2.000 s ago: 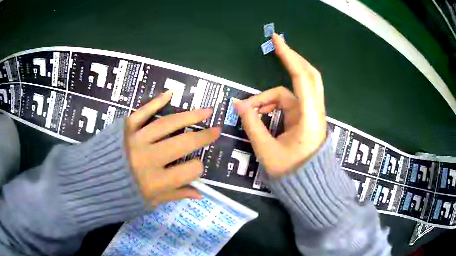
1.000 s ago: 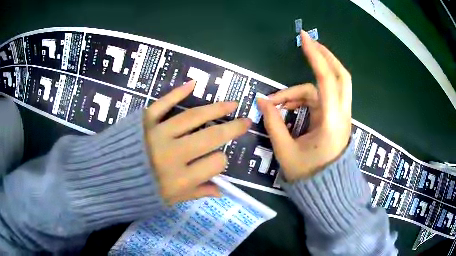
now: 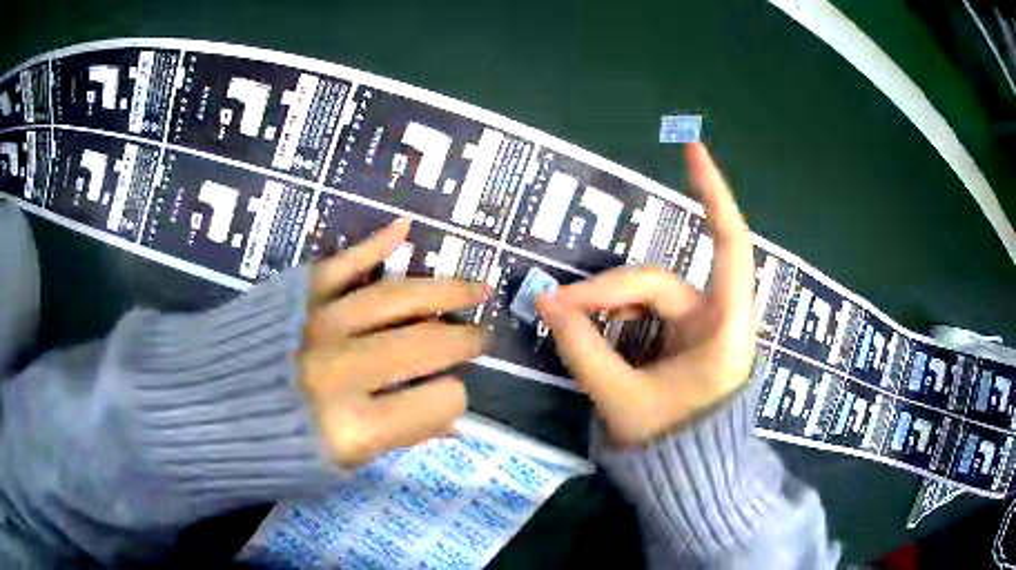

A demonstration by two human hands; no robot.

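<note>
The label strip (image 3: 251, 167) runs left to right, with two rows of black labels. My right hand (image 3: 668, 334) pinches a small pale blue sticker (image 3: 533, 296) between thumb and index finger, over a lower-row label. Another small sticker (image 3: 681, 129) sits on a raised fingertip of that hand. A pale sticker (image 3: 563, 205) lies on the upper-row label above. My left hand (image 3: 390, 356) lies with fingers apart over the strip's lower row. The sticker sheet (image 3: 418, 507), white with rows of blue print, is below my left hand; I cannot tell whether the hand holds it.
The green surface (image 3: 468, 50) lies behind the strip, with a curved white edge (image 3: 891, 89) at upper right. Labels with blue patches (image 3: 930, 379) are at the right. A white mesh-like piece (image 3: 934, 501) and a bit of red show at lower right.
My right hand has moved from the upper-row label down to the lower row. A pale sticker now shows on the upper label. The raised fingertip carries one sticker instead of two.
</note>
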